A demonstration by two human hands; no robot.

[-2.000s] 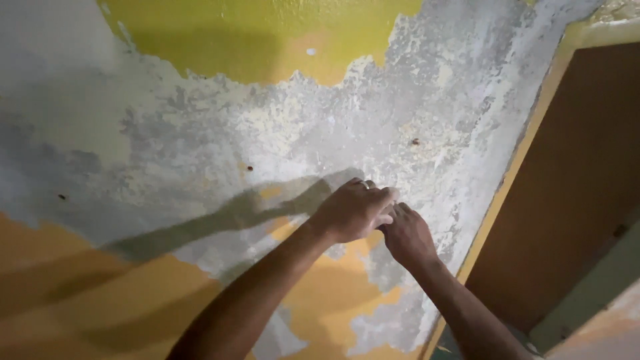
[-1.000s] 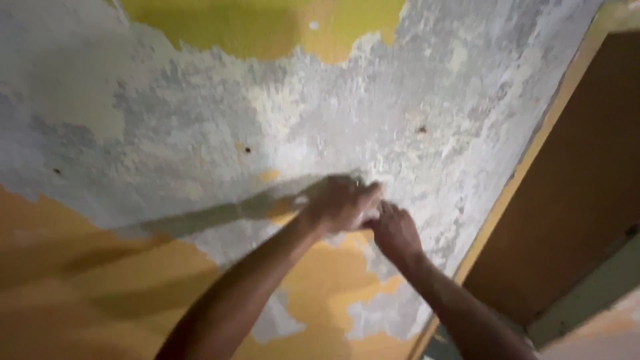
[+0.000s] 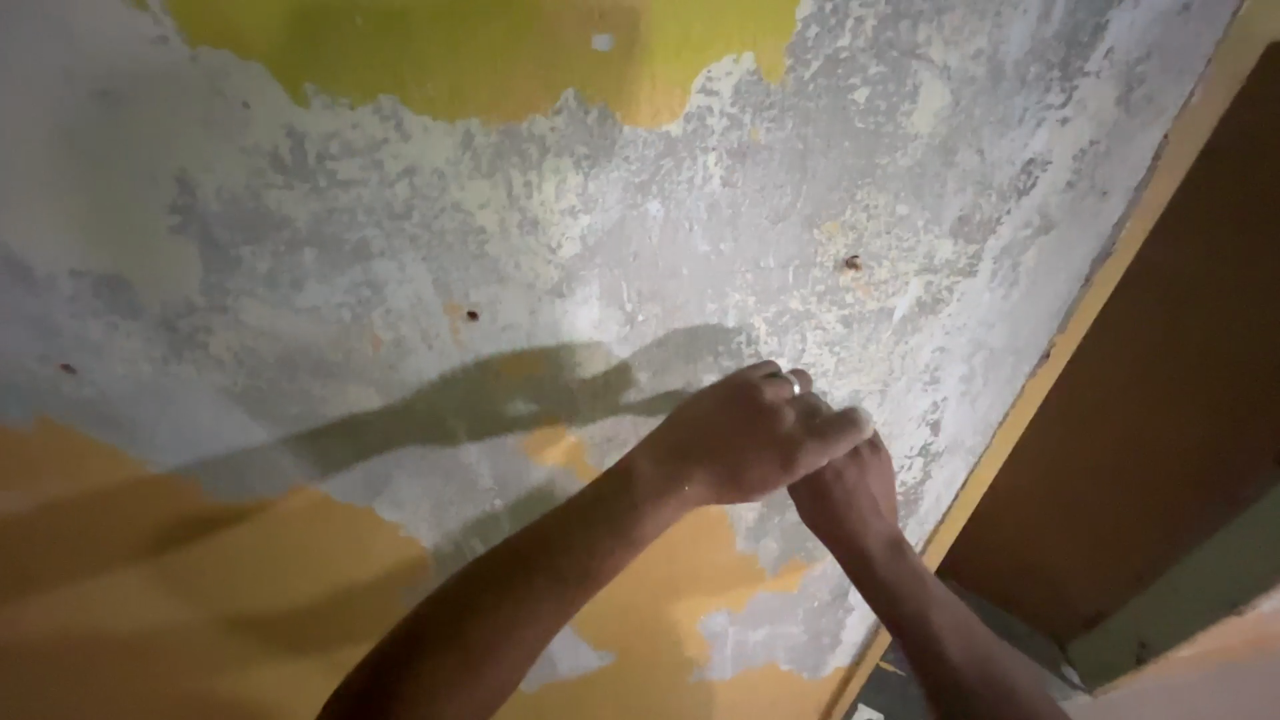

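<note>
Both hands meet close to a wall (image 3: 700,240) whose paint is partly gone, with grey and white patches bared. My left hand (image 3: 750,430), a ring on one finger, has its fingers curled and its thumb toward the right. Just below and right of it, my right hand (image 3: 850,480) is closed up against it, partly covered by it. Whatever lies between the fingers is hidden, and no tool shows. Orange paint (image 3: 640,590) remains below the hands, and yellow-green paint (image 3: 450,50) remains at the top.
A yellowish frame edge (image 3: 1060,350) runs slantwise along the wall's right side, with a dark brown panel (image 3: 1130,380) beyond it. Small dark holes dot the wall, one (image 3: 852,263) above the hands and another (image 3: 472,315) to their left. Arm shadows fall across the wall's left part.
The hands stay together against the same part of the wall, with only small shifts. The view has moved slightly.
</note>
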